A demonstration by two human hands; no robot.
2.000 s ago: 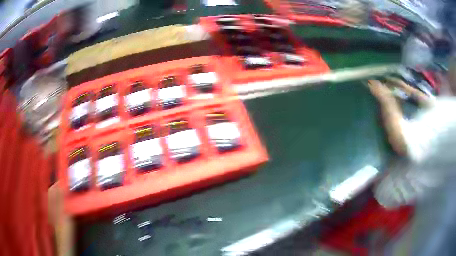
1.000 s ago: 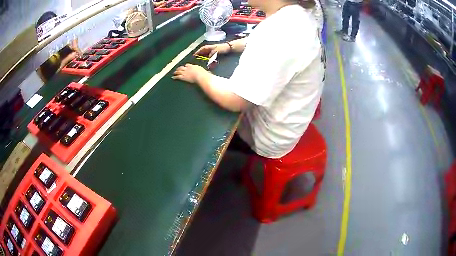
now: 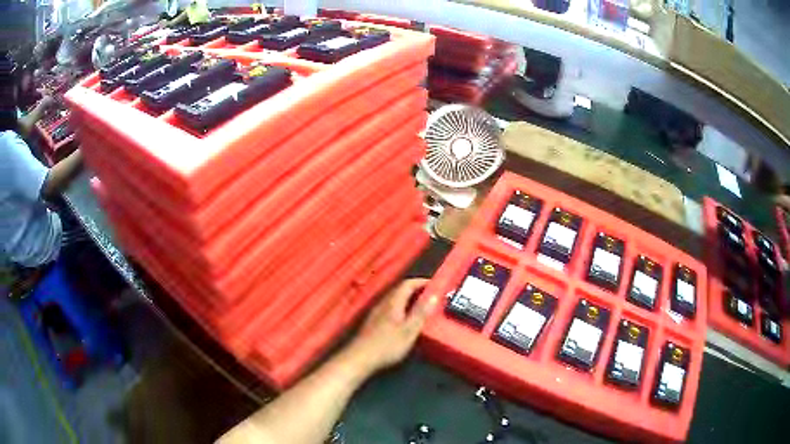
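A red foam tray lies on the bench in front of me, slightly angled. Its two rows of pockets hold black devices with white labels and round yellow marks. My left hand reaches in from the bottom and grips the tray's left edge, its fingertips partly hidden. Small black pieces with bright spots lie on the green mat below the tray. My right hand is not in view.
A tall stack of red foam trays stands left, with black devices on top. A desk fan and tan board are behind. Another red tray lies right. A seated person is far left.
The view has swung left from the neighbouring worker and aisle to the tray stack and fan. My left hand has come into view on the tray's edge.
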